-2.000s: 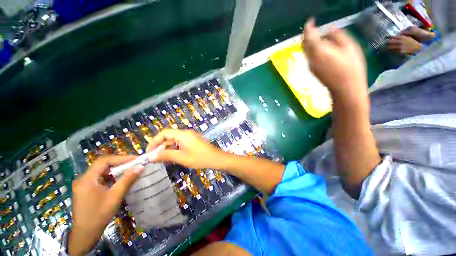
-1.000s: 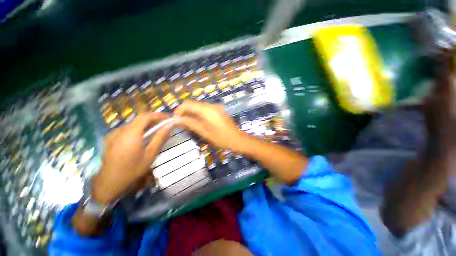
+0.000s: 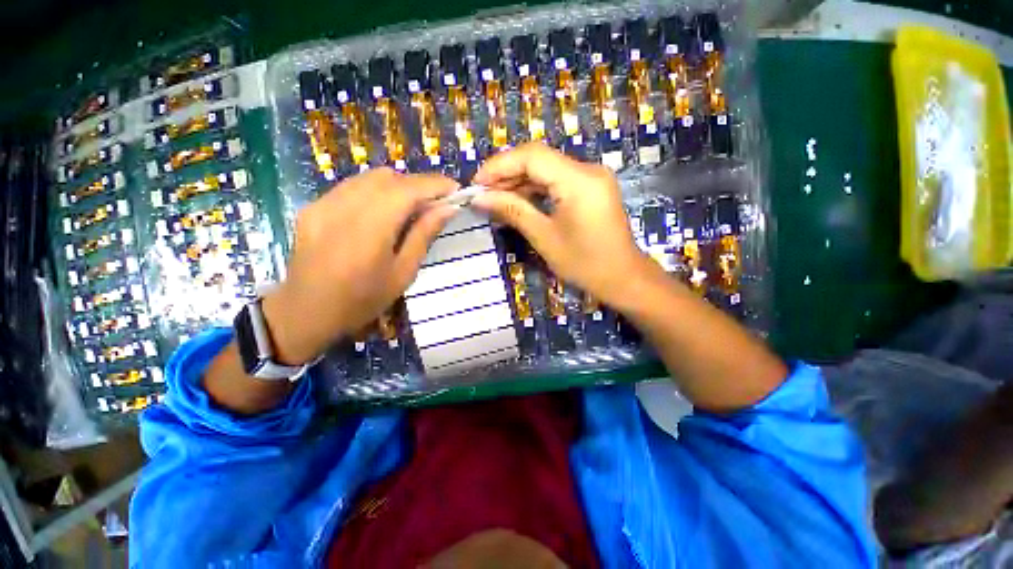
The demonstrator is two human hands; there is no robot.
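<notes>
My left hand, with a watch at the wrist, pinches the folded top edge of a white-grey adhesive sheet divided by dark lines. The sheet hangs down over the clear blister tray. My right hand has its thumb and forefinger at the same top edge, touching the sheet beside the left fingertips. Whether a small piece is between the right fingertips cannot be told. Flex circuit modules with black ends and amber middles stand in rows in the tray, partly hidden by both hands and the sheet.
A second blister tray with sideways modules lies at left. Black stacked trays are at the far left edge. Small white scraps lie on the green mat near a yellow tray. Another person's arm shows at lower right.
The view has swung, so the trays appear more upright and the yellow tray farther right. Both hands stay together at the sheet's top edge. The neighbour's raised hand has left the view.
</notes>
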